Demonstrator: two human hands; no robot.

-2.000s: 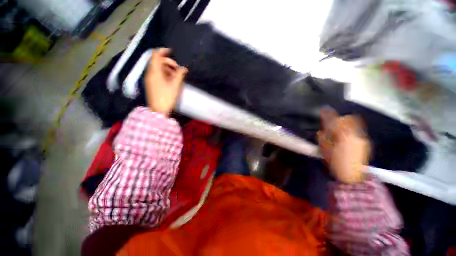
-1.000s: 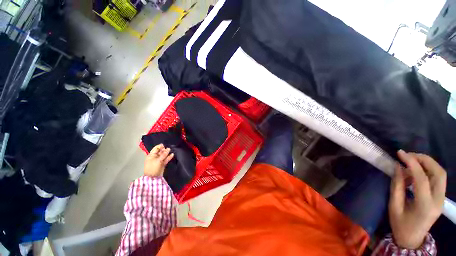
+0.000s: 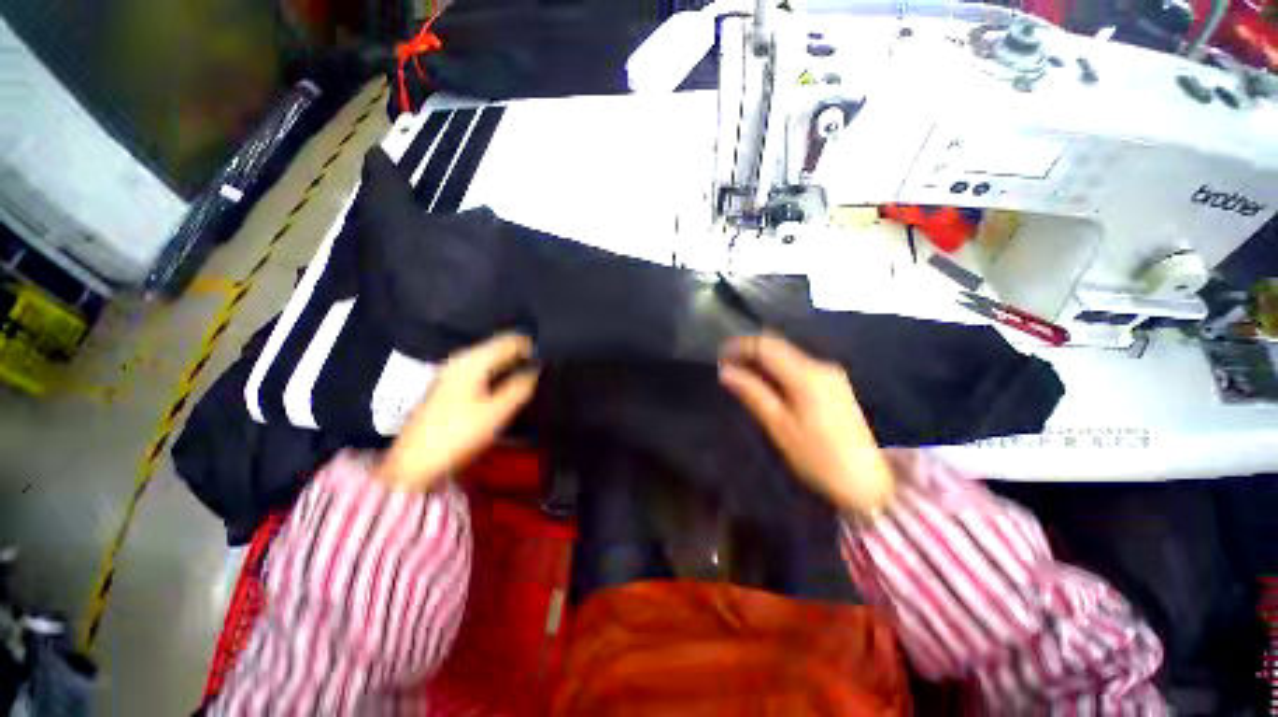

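A long black garment panel (image 3: 925, 371) lies across the white sewing table, reaching under the presser foot area (image 3: 743, 210). A black cut piece (image 3: 631, 406) spans between my hands and hangs over the table's front edge; its border against the panel is hard to tell. My left hand (image 3: 463, 404) pinches its left side, slightly blurred. My right hand (image 3: 810, 418) pinches its right side, just below the needle area. Black-and-white striped cloth (image 3: 315, 350) lies at the table's left. The white sewing machine (image 3: 897, 112) stands behind.
Red-handled snips (image 3: 1016, 319) lie under the machine arm, near a red-orange item (image 3: 936, 224). A red basket (image 3: 491, 616) sits low by my knees. A black bundle with a red-orange tie (image 3: 418, 49) is behind left. Yellow-black tape (image 3: 210, 343) marks the floor at left.
My left hand has moved from the basket up to the table, with black cloth now at its fingers. My right hand has moved from the table edge onto the cloth. The view has swung toward the machine.
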